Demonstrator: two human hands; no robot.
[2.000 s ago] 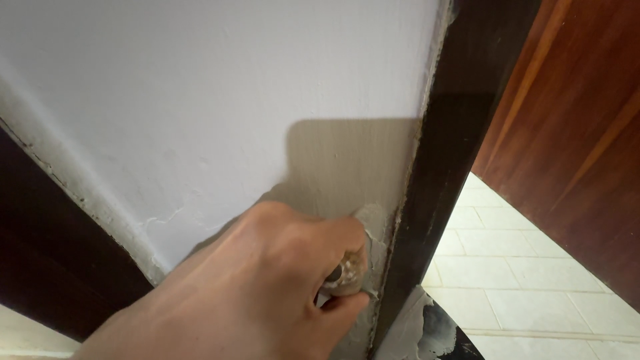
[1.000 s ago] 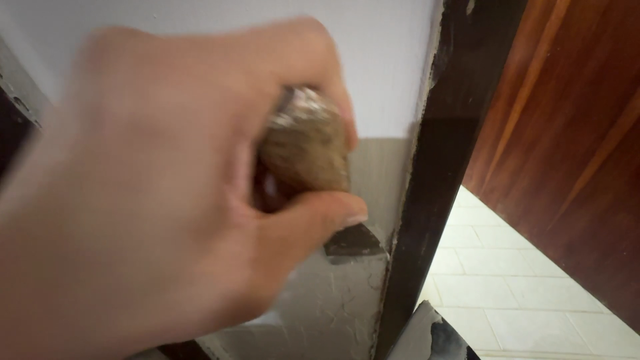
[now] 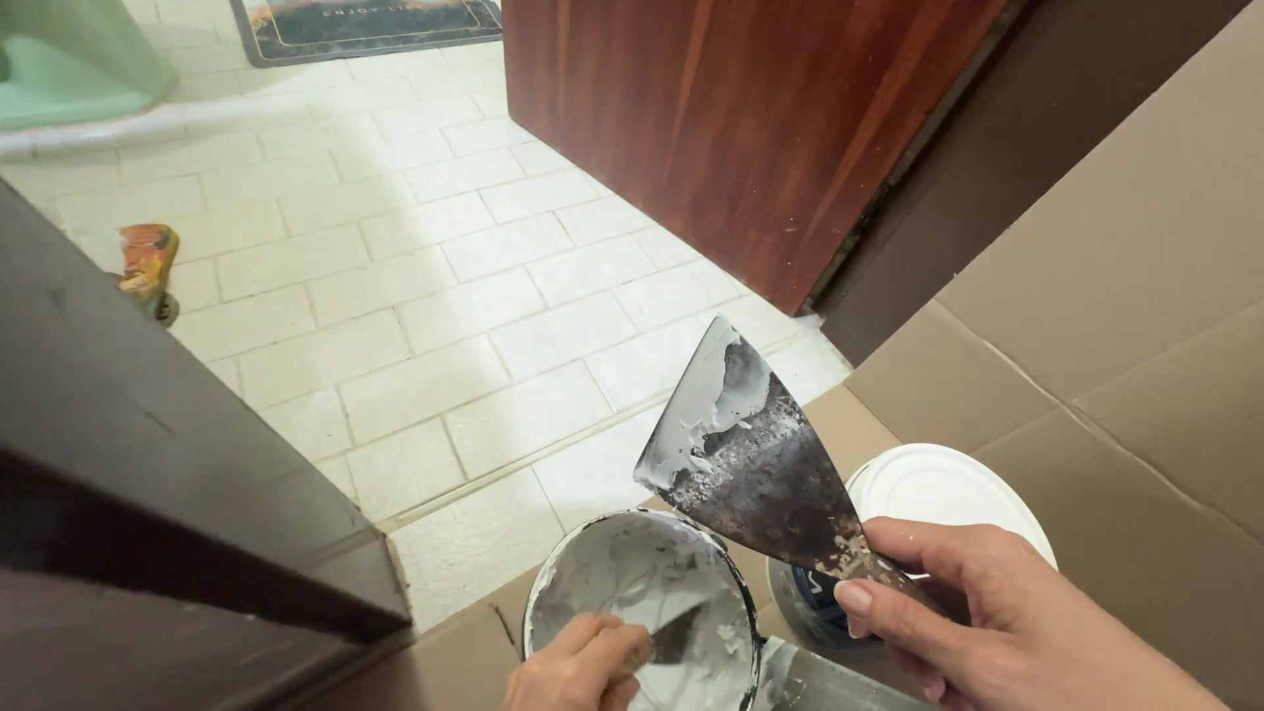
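Note:
My right hand [image 3: 958,602] holds a wide putty knife [image 3: 760,454] near the base of its worn, dark blade, and grey-white putty coats the blade's front edge. Below and left of that blade is an open round container [image 3: 731,553] with putty [image 3: 632,563] inside. My left hand [image 3: 578,667] is over the container's near side, gripping a smaller putty knife [image 3: 679,635] whose blade is down at the putty. The handles of both knives are mostly hidden by my fingers.
A tub with a white lid [image 3: 948,494] stands right of the container, against brown cardboard [image 3: 1116,415]. A reddish wooden door [image 3: 731,128] stands beyond. At left are a dark door frame [image 3: 197,425], a yellow-orange object [image 3: 148,262] on white floor tiles [image 3: 444,286], and a mat [image 3: 375,25].
The view has swung from the wall beside the dark frame down to the floor and container. The wide putty knife, both hands and the smaller blade now show clearly.

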